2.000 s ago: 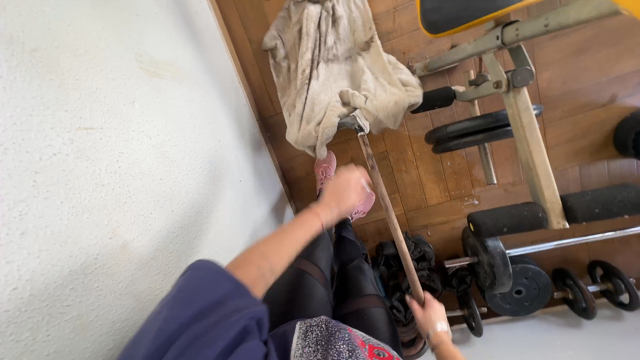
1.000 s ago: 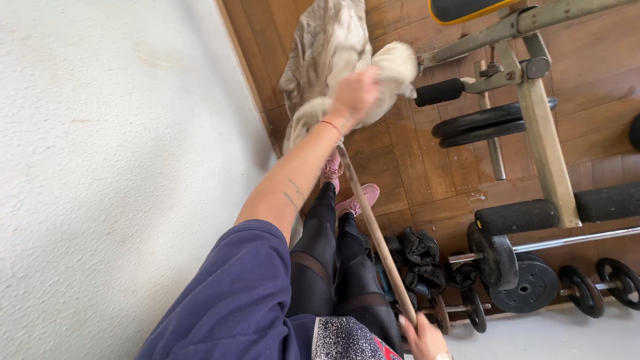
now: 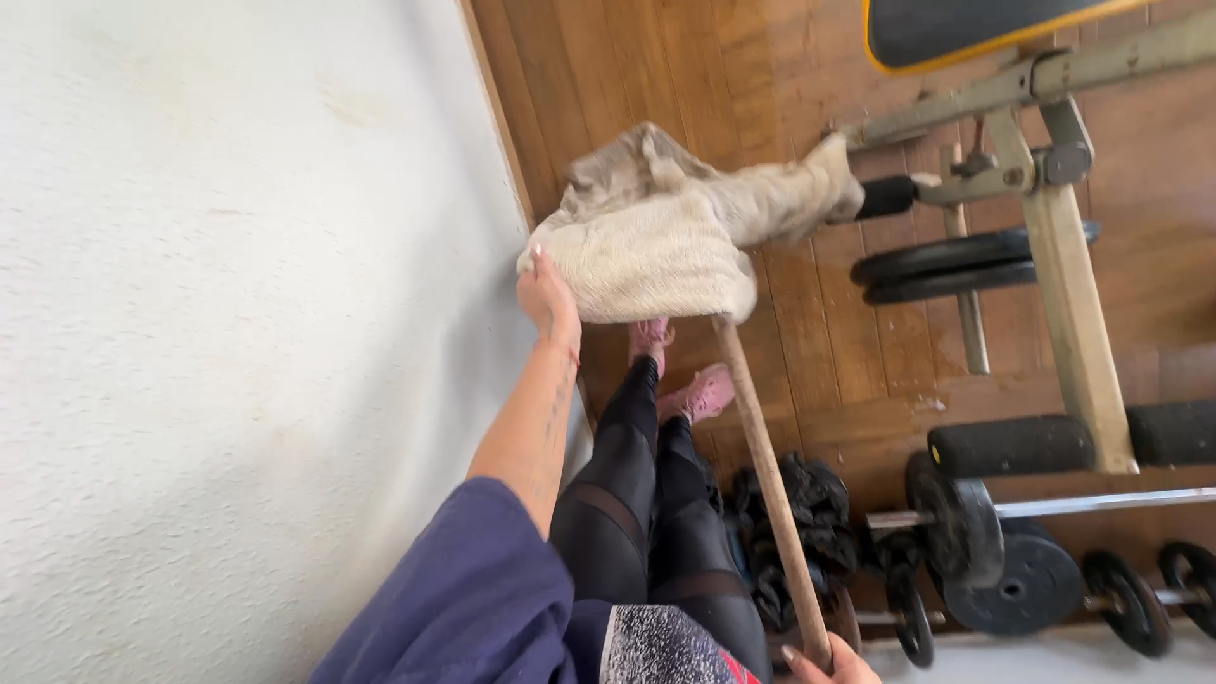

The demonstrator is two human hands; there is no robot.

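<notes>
A beige, dirt-stained cloth (image 3: 646,256) is draped over the far end of a wooden pole (image 3: 771,475), above the floor and near the wall. Whatever head the pole has is hidden under the cloth. My left hand (image 3: 549,299) grips the left edge of the cloth, thumb on top. Low in the view, my right hand (image 3: 831,662) is closed around the near end of the pole. A twisted end of the cloth reaches right, toward a black foam roller of the weight bench.
On the left is a white wall (image 3: 237,285). A metal weight bench frame (image 3: 1073,304) with weight plates (image 3: 950,266) stands right. Barbells and a large black plate (image 3: 1013,579) lie lower right, beside black bundled items (image 3: 807,503). My pink shoes (image 3: 703,391) are below the cloth.
The cloth hung loose and spread out two seconds ago; now it is folded over the pole's end. My left hand has moved from near the pole to the cloth's left edge.
</notes>
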